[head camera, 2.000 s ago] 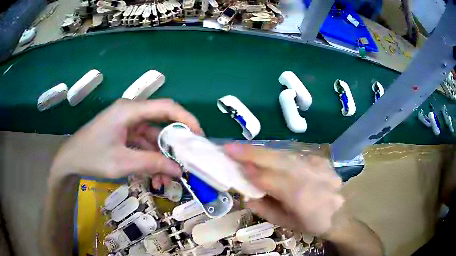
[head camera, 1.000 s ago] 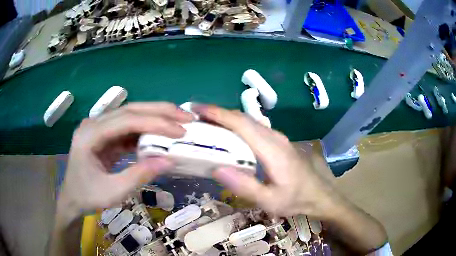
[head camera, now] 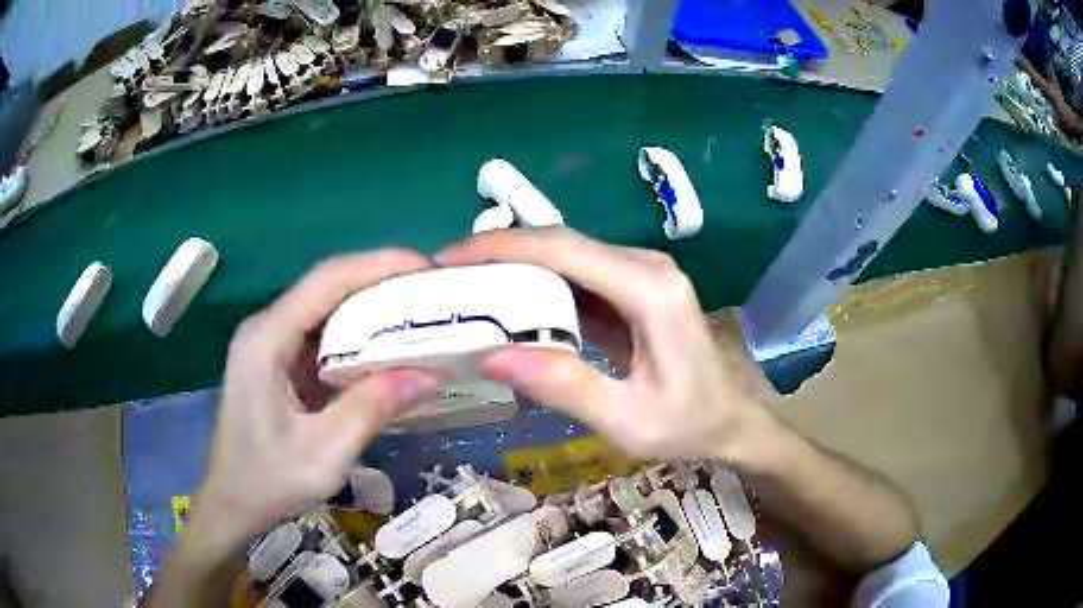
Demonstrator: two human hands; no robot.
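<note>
A white device housing [head camera: 457, 303] is held level between both hands, above the heap and in front of the belt. A dark seam with a stepped cut-out faces me, and a dark gap shows at its right end. My left hand [head camera: 315, 368] grips its left end, thumb on the lower front edge, fingers behind. My right hand [head camera: 629, 344] grips its right end the same way. Another white piece [head camera: 457, 411] shows just below the housing, partly hidden by the thumbs. Beige-white face panels [head camera: 481, 561] lie heaped below.
The green belt [head camera: 321, 178] carries closed housings [head camera: 181, 285] at left, white shells [head camera: 517, 190] behind my hands and open shells with blue inside [head camera: 671, 192] at right. A metal post [head camera: 879, 190] slants up at right. Another heap [head camera: 297, 59] and a blue tray [head camera: 748, 29] are beyond.
The open shell with blue inside, two seconds ago tilted under a white cover, is now covered and held level. The hands have come together on it. Belt items appear shifted left.
</note>
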